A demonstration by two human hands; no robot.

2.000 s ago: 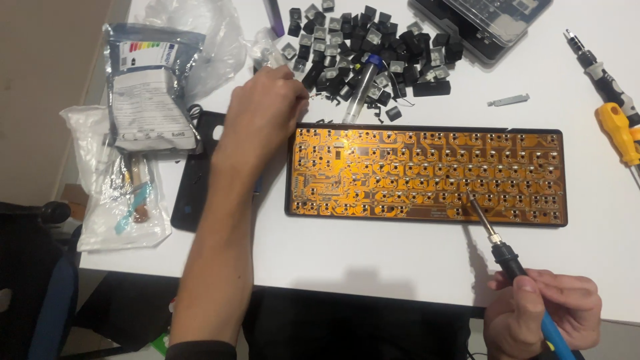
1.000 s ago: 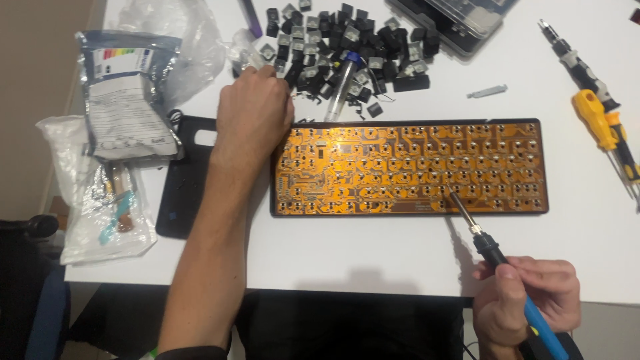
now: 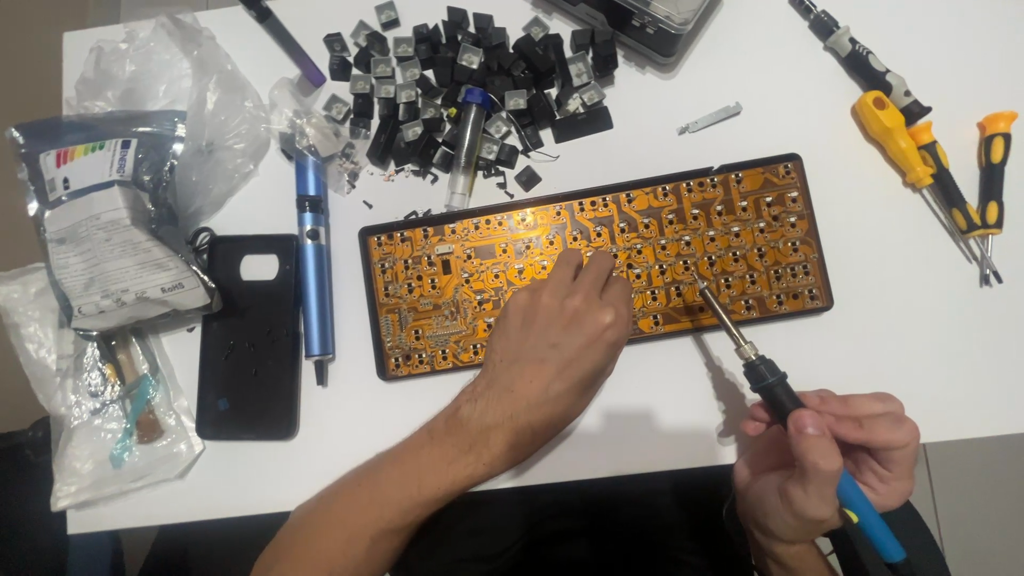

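A keyboard circuit board (image 3: 512,272), orange-brown with many solder joints, lies in a black frame at the middle of the table. My left hand (image 3: 560,328) rests over its middle, back of the hand up, fingers bent down to the board; the fingertips are hidden, and whether they hold something does not show. My right hand (image 3: 828,464), below the board's right part, holds a soldering iron (image 3: 772,384) with a black and blue handle. The iron's metal tip meets or nearly meets the board right of my left hand.
Black keycaps (image 3: 448,72) lie heaped behind the board, with a clear blue-capped tube (image 3: 466,152). Left are a blue pen-shaped tool (image 3: 316,264), a black phone case (image 3: 248,344) with small screws, and plastic bags (image 3: 120,448). Screwdrivers (image 3: 888,144) and a metal strip (image 3: 710,118) lie right.
My left hand has moved from beside the keycaps onto the middle of the board, uncovering the blue pen-shaped tool. The board now sits tilted, its right end farther back.
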